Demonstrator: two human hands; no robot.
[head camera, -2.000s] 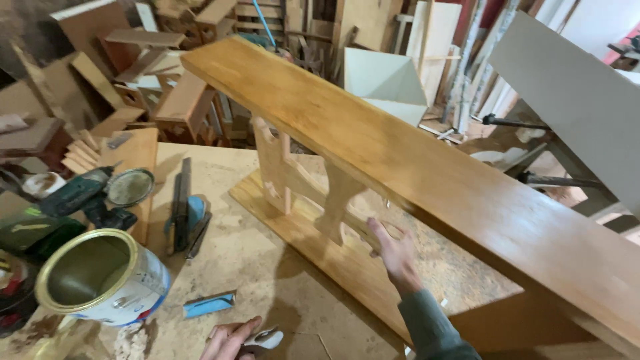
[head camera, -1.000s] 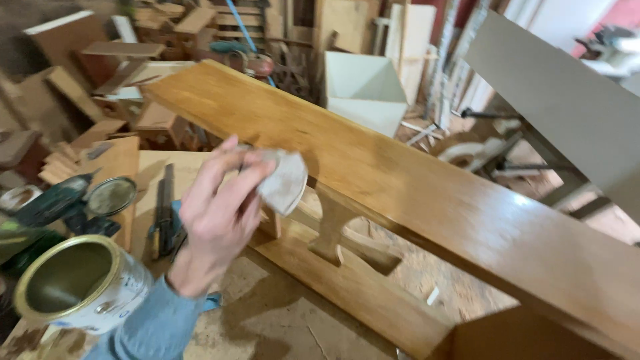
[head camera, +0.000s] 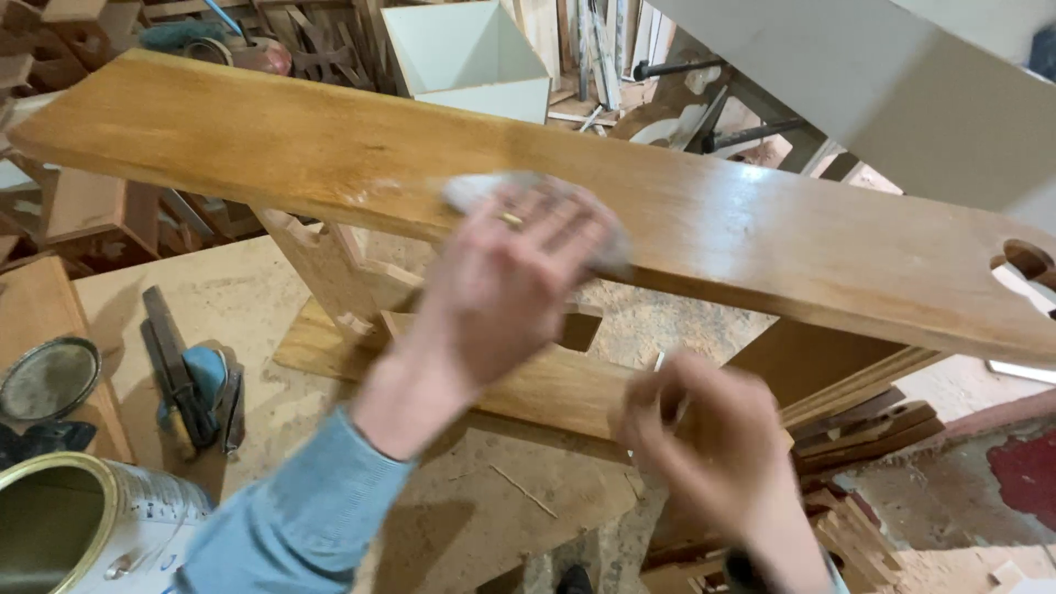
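My left hand (head camera: 503, 280) presses a pale cloth pad (head camera: 487, 188) flat on the top face of a long wooden board (head camera: 330, 132); hand and pad are blurred. The board's left part looks darker and wetter, its right part paler with a shine and an oval cut-out at the end. Scroll-cut wooden supports (head camera: 318, 260) stand beneath it, on a lower wooden board (head camera: 544, 384). My right hand (head camera: 709, 437), blurred with bent fingers, hovers below the board's near edge; whether it holds anything is unclear.
An open metal can (head camera: 107, 511) stands at the lower left, near a round lid (head camera: 51, 378). Chisel-like tools (head camera: 177, 371) and a blue item lie on the worktable (head camera: 264, 363). Behind are a white open box (head camera: 470, 66), a large grey panel (head camera: 891, 99) and wood pieces.
My left hand with the pad has moved right along the board. My right hand, out of view one second ago, is now in view. The view has shifted closer to the board.
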